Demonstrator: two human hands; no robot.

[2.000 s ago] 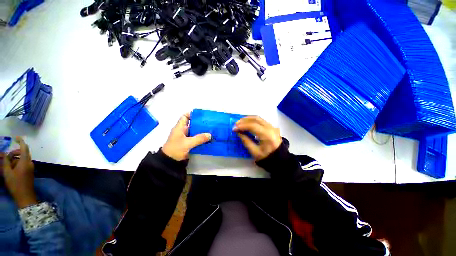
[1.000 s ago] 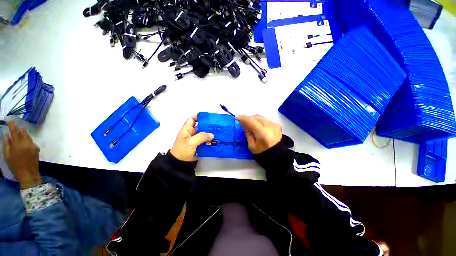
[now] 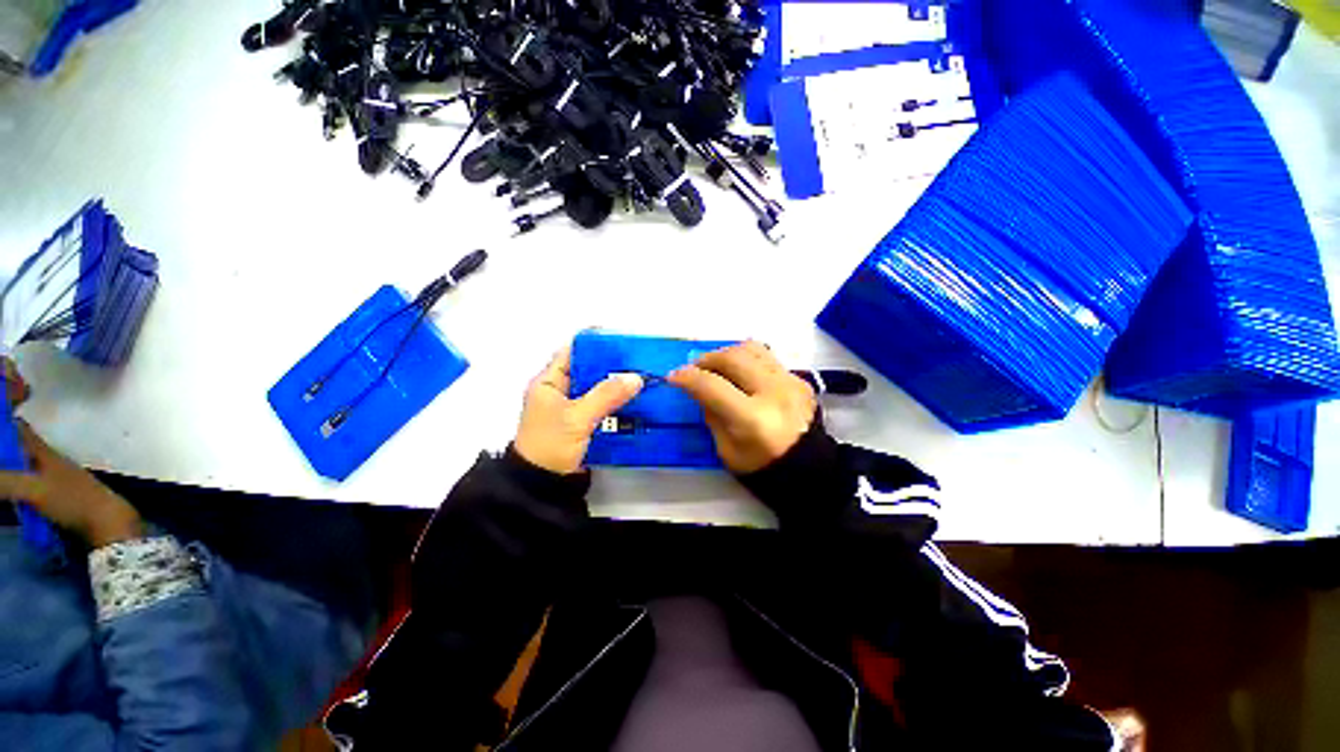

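Observation:
A blue blister tray [image 3: 647, 353] lies in front of me near the table's front edge. My left hand [image 3: 566, 419] holds its left end, with the thumb on top at the small connector. The USB-A plug [image 3: 610, 425] lies across the tray below that thumb. My right hand [image 3: 750, 404] pinches the black cable over the tray's right half; its fingers hide part of the cable. The cable's coiled end [image 3: 841, 382] sticks out to the right past my hand. A loaded tray [image 3: 368, 375] lies to the left, its coil past its upper right edge.
A black cable pile [image 3: 544, 103] lies at the far side. Nested stacks of empty trays [image 3: 1014, 250] stand right, with a single tray [image 3: 1271, 463] at the edge. Printed cards [image 3: 882, 125] lie behind. Another stack [image 3: 118, 294] and a neighbour's hand [image 3: 74, 492] are at left.
The small connector, raised above the tray a second ago, is now down at the tray by my left thumb. The coil now shows right of my right hand. The neighbour's hand has moved.

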